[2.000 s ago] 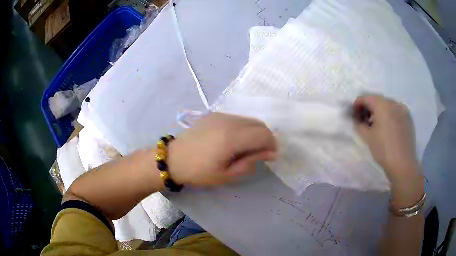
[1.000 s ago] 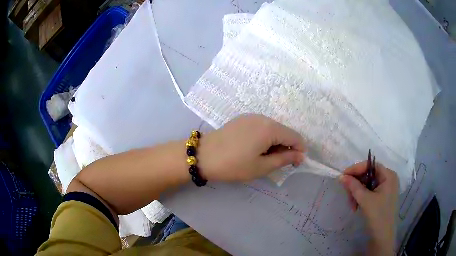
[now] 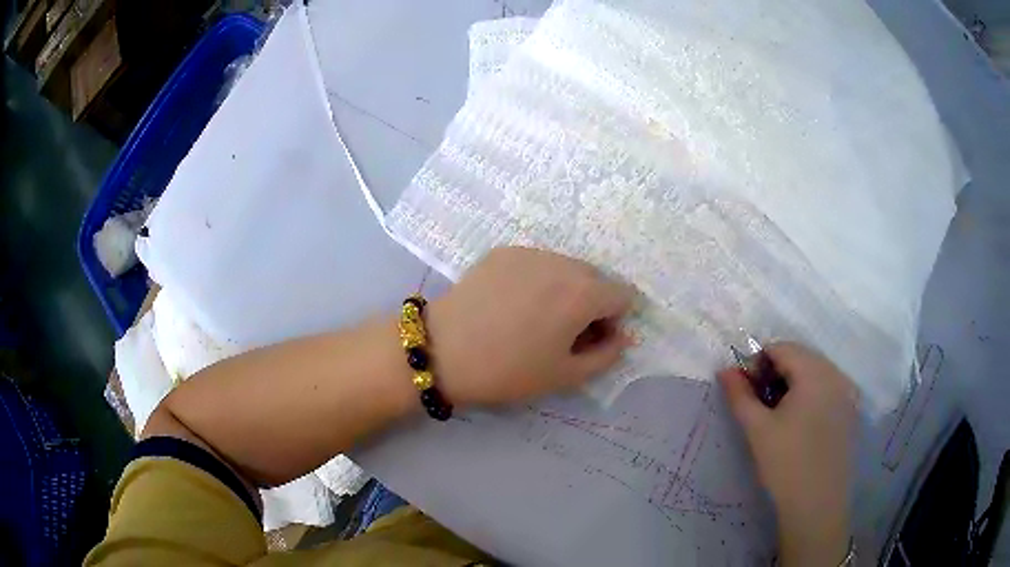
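Observation:
A sheer white lace panel (image 3: 576, 199) with raised flowers and ribbed stripes lies flat on the pale table cover. My left hand (image 3: 543, 327) rests at its near edge with fingers pinched on that edge. My right hand (image 3: 792, 410) holds small dark thread snips (image 3: 764, 377), points up and left, over the panel's near edge. A narrow white tape (image 3: 343, 150) runs from the far table edge to the panel's left corner and along its edge toward my left hand. Thicker stacked panels (image 3: 797, 111) lie beyond the lace panel.
The dark iron (image 3: 936, 498) is at the lower right, cut off by the frame. Pen lines mark the table cover (image 3: 532, 476). A blue basket (image 3: 105, 216) stands beyond the table's left edge. White bundled pieces (image 3: 183, 338) lie beside my left forearm.
The lace panel was swung and laid flat over the table. Its near edge, stretched between my hands a second ago, is now down. The snips now point up-left over the panel.

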